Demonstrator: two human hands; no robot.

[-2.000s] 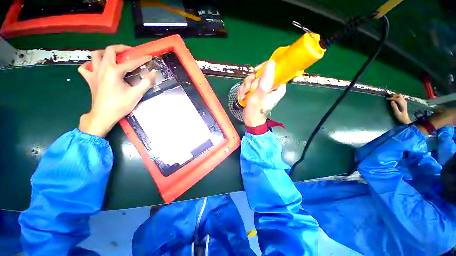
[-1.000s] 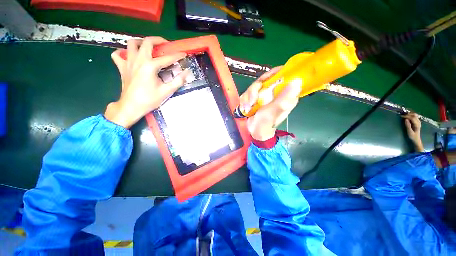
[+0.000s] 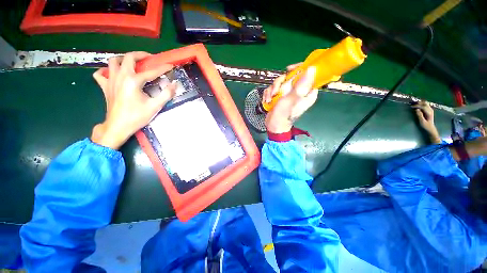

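Observation:
A black open tablet unit with a bright white battery lies in a thick red-orange frame, tilted on the bench. My left hand holds the frame's upper left side, thumb and forefinger spread over the circuit part at the far end. My right hand is closed around a yellow electric screwdriver, its tip pointing down left over a round speckled dish, right of the frame. The tip's exact contact is hidden.
A worn white rail edges the green bench. Beyond it, the green belt carries another red frame and an unframed unit. A black cord loops at the right. Another person's hand and blue sleeves are at the right.
From a second ago, my right hand and the screwdriver have moved from the frame's right edge to the dish, which shows again. The whole view has shifted. My left hand stays on the frame.

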